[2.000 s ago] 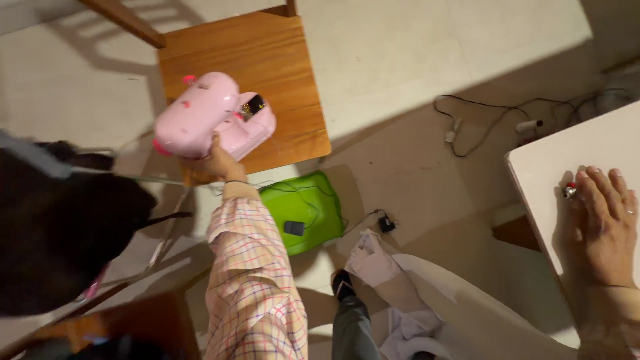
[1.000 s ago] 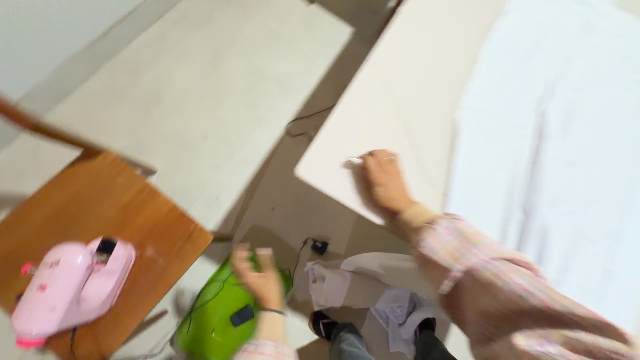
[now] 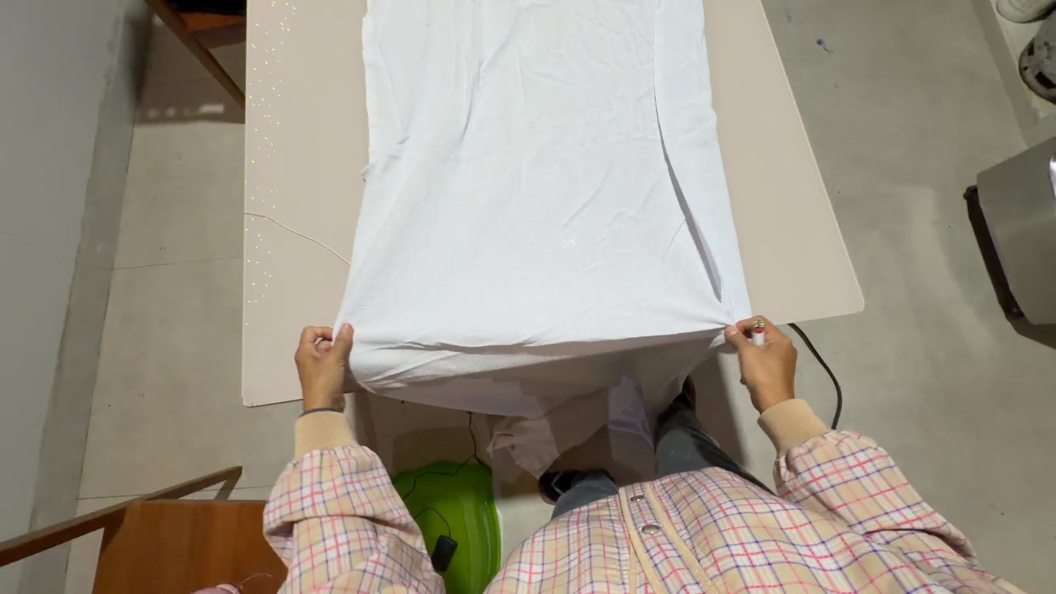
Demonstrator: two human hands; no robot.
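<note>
A long white cloth (image 3: pixel 536 206) lies lengthwise over the pale table (image 3: pixel 792 239), creased, with a narrow fold along its right side. Its near end hangs off the table's front edge toward the floor. At the cloth's left corner, my left hand (image 3: pixel 323 363) pinches the fabric between thumb and fingers. My right hand (image 3: pixel 763 359) pinches the opposite corner and also has a small white and red object (image 3: pixel 758 333) with a metallic tip between its fingers; its kind is unclear. The cloth is drawn taut between both hands.
A wooden chair (image 3: pixel 173 544) stands at the lower left, with a bit of a pink item (image 3: pixel 219 589) on it. Beside it on the floor is a green plastic object (image 3: pixel 462 503) with a black adapter (image 3: pixel 444 553). A dark cable (image 3: pixel 817 363) hangs right. A grey bin-like object (image 3: pixel 1023 231) stands far right.
My left hand has left the pink machine on the chair, which it touched two seconds ago, and now grips the cloth. My right hand has moved from the tabletop to the cloth. The view has swung to the table.
</note>
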